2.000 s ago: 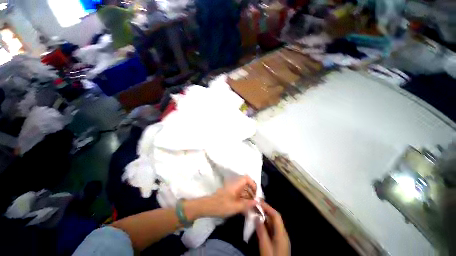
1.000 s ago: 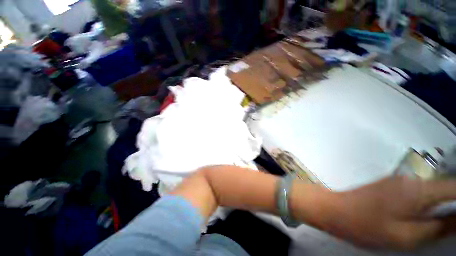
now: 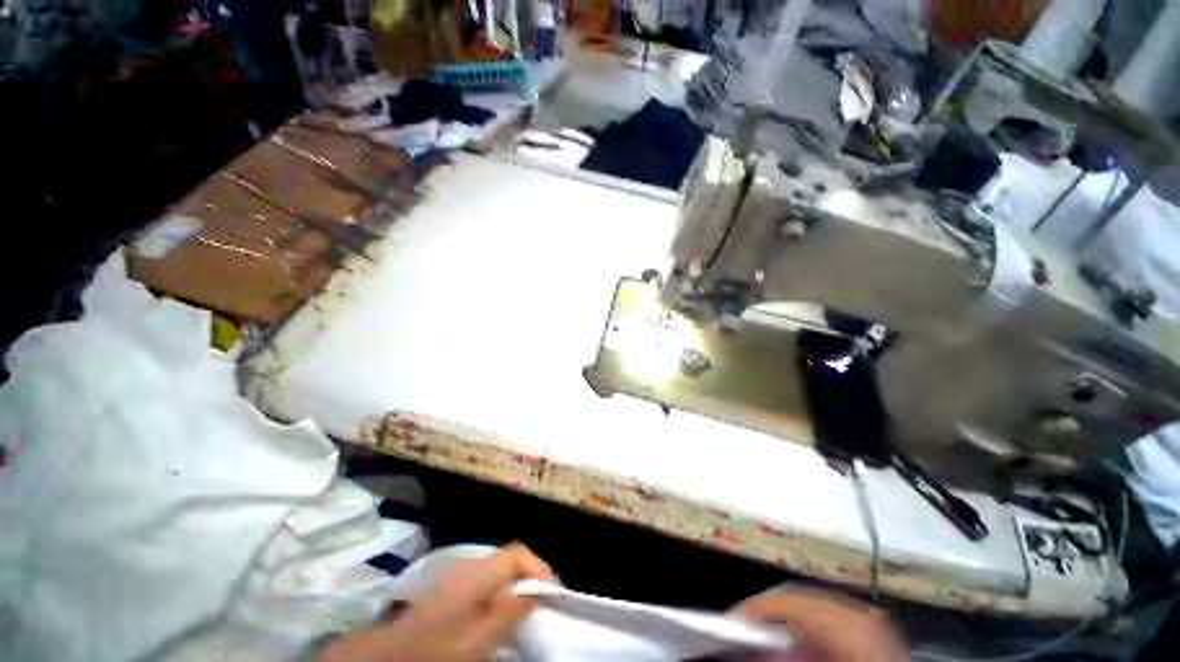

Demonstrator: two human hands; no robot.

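Note:
A white fabric piece [image 3: 621, 629] is stretched between my two hands below the table's front edge, cut off by the picture's bottom. My left hand [image 3: 453, 613] grips its left end. My right hand [image 3: 828, 626], blurred and partly cut off, holds its right end. The heap of white pieces [image 3: 142, 479] lies at the left, lower than the table top. The sewing machine [image 3: 880, 259] stands right of centre. Its lamp lights the presser foot area and needle plate [image 3: 654, 339], with no fabric seen under it.
The white machine table [image 3: 427, 310] has a worn, stained front edge. A black phone-like rectangle [image 3: 844, 395] and a thin dark tool [image 3: 941, 495] lie at the right. Plastic-wrapped cardboard [image 3: 278, 213] is at the back left, navy fabric [image 3: 647, 142] and a blue basket [image 3: 479, 75] behind.
The view has swung right, bringing the machine into sight. My left arm no longer reaches across to the right; both hands are now low in front, with the white piece held taut between them.

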